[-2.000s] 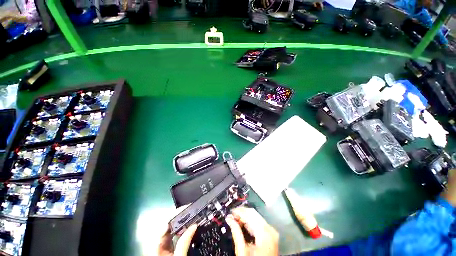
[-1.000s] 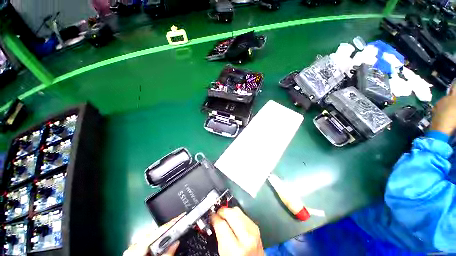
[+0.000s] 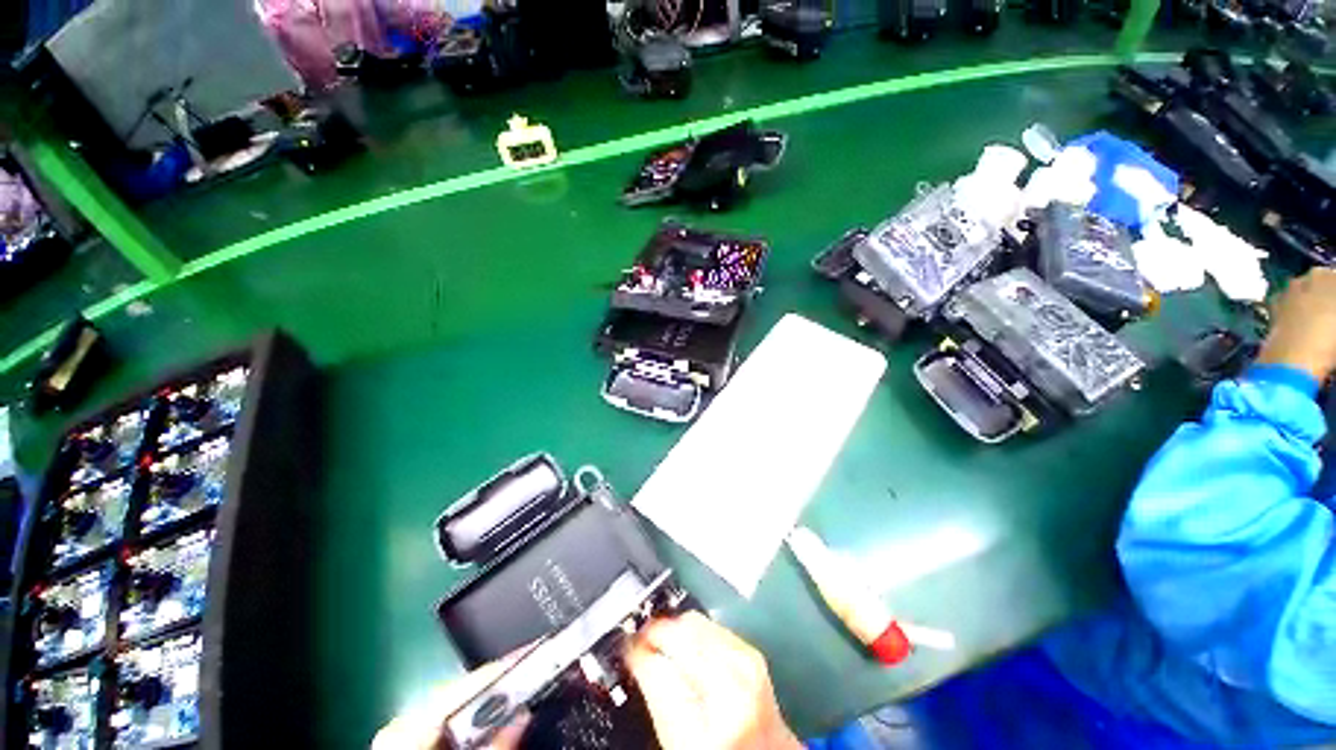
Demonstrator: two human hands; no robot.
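An open black housing (image 3: 550,586) with ZEISS lettering lies at the bottom centre, its oval grey-rimmed cover (image 3: 501,509) folded out at the upper left. My left hand (image 3: 451,709) holds the raised half of the housing by its long edge, at the bottom of the picture. My right hand (image 3: 706,677) is at the inner side of that half, fingers by the board edge and small connectors (image 3: 601,671). What the right fingertips grip is hidden. Both hands are partly cut off by the lower edge.
A white sheet (image 3: 765,451) and a yellowish red-ended tool (image 3: 850,598) lie right of the work. A board tray (image 3: 264,557) stands left. Open housings (image 3: 681,315) lie beyond. Film-covered units (image 3: 1043,337) and white scraps (image 3: 1194,257) are at right, beside another person's blue sleeve (image 3: 1238,520).
The view has turned and shifted, so the bench things sit further left than at first. The raised housing half now hides less of the lettered half. Both hands remain at the housing.
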